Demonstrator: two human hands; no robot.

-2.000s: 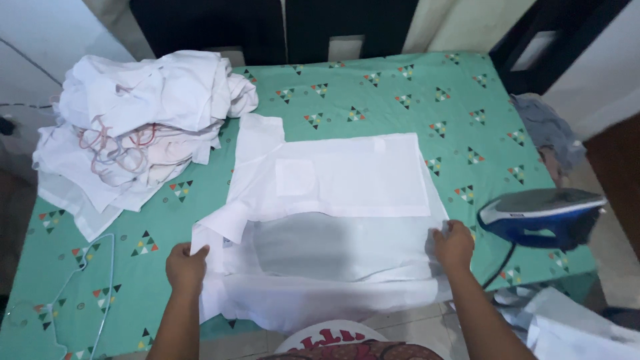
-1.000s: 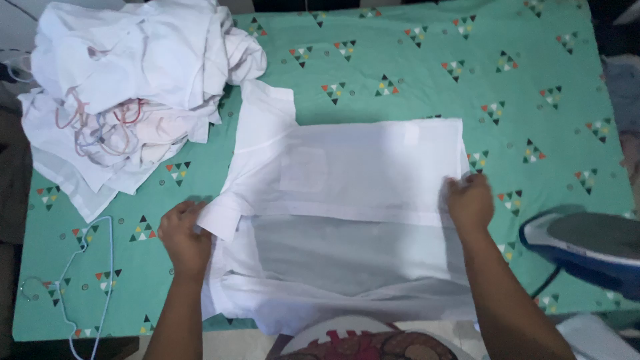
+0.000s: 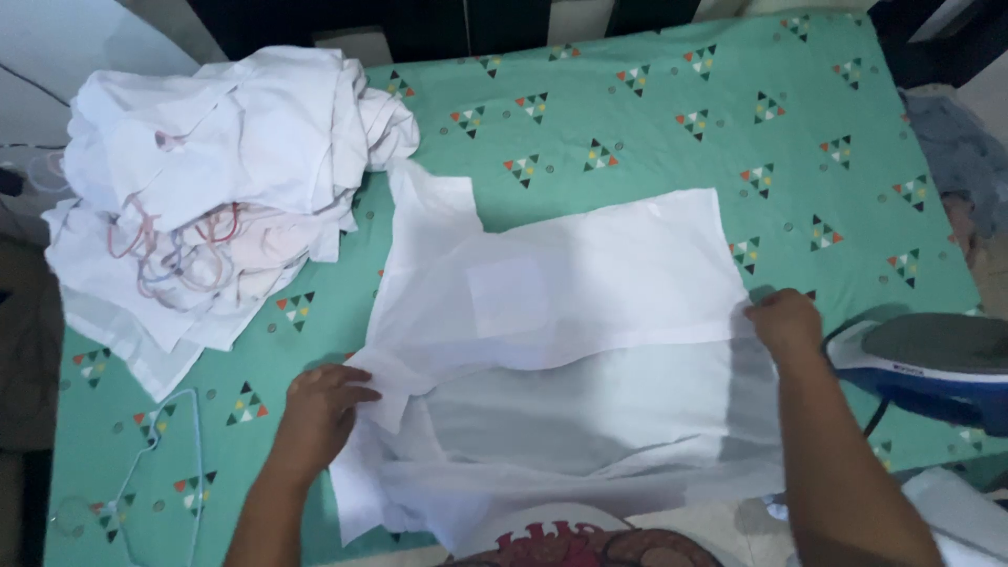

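Observation:
A white short-sleeved shirt [image 3: 614,268] with a chest pocket lies spread open on a green patterned cloth [image 3: 551,142], its lower part reaching the near edge. My left hand [image 3: 327,409] pinches the shirt near its collar or shoulder, at the lower left. At the right, the fingers of my right hand [image 3: 786,323] grip the hem end of the upper front panel. An electric iron [image 3: 929,366], blue and white with a grey soleplate, lies on its side just right of my right forearm.
At the upper left is a heap of white garments [image 3: 236,142] with tangled reddish ties [image 3: 181,252]. A pale blue wire hanger [image 3: 198,465] lies at the lower left. White cloth [image 3: 957,512] shows at the lower right, and grey cloth [image 3: 957,157] beyond the right edge.
My right hand has moved from the lower hem up to the front panel's edge, which it still holds. The head view has shifted.

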